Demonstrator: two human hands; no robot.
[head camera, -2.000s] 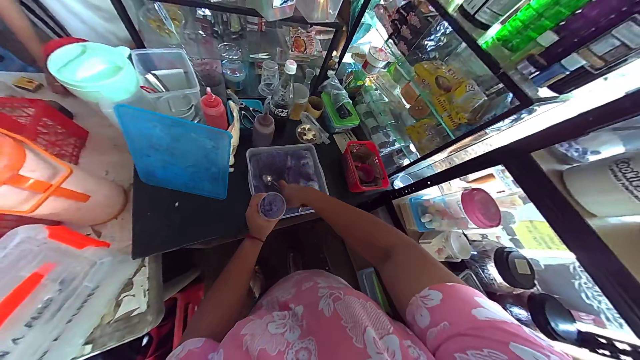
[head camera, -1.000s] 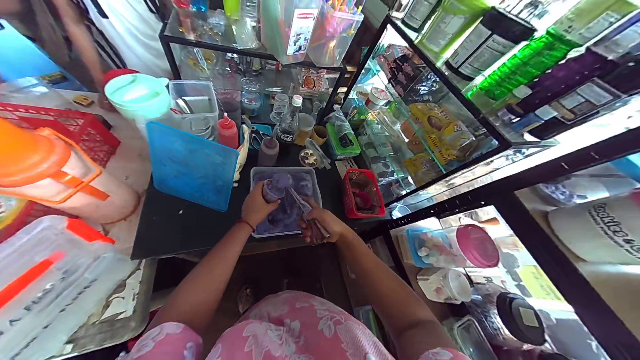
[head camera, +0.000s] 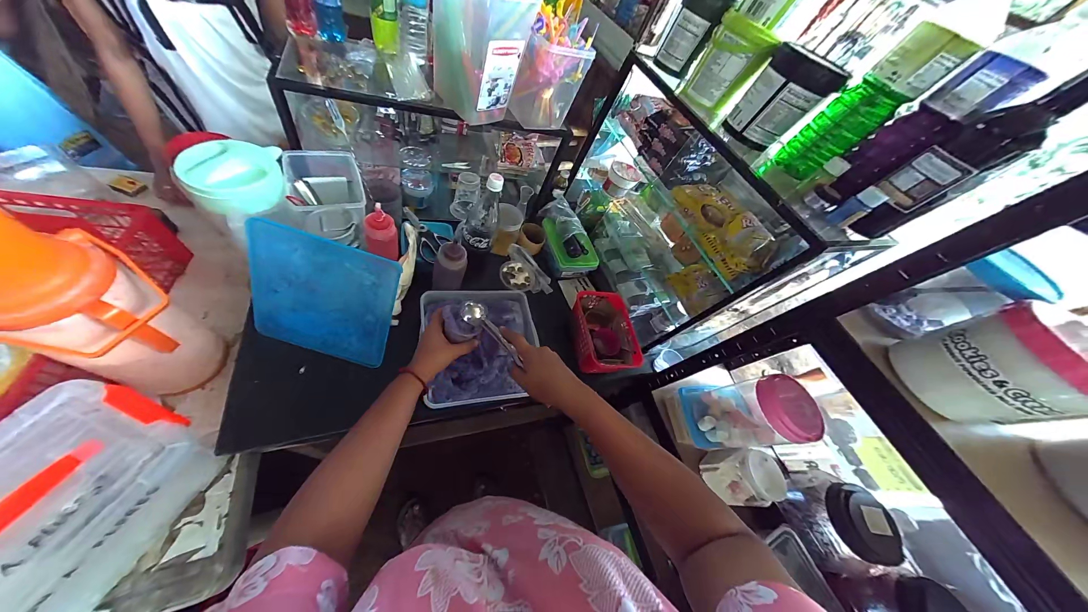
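Note:
A white plastic tub (head camera: 480, 395) of purple shaved or crushed-looking stuff sits on the black tabletop. My left hand (head camera: 438, 347) is closed around a clear cup (head camera: 461, 327) of the same purple stuff, held above the tub's left part. In my right hand (head camera: 541, 371) is the handle of a metal scoop (head camera: 473, 314), whose round head lies at the cup's mouth. How full the scoop is cannot be seen. A blue plastic lid (head camera: 321, 293) stands tilted left of the tub.
Behind the tub are a purple squeeze bottle (head camera: 450, 268), a red squeeze bottle (head camera: 382, 235) and a glass bottle (head camera: 482, 223). A red basket (head camera: 607, 333) stands right, before glass shelves. An orange-lidded jug (head camera: 127, 331) is left. Another person (head camera: 217, 68) stands beyond.
Two seconds ago the cup was held near the tub's front edge; it is now over the tub's left part. The scoop has come up to the cup's mouth.

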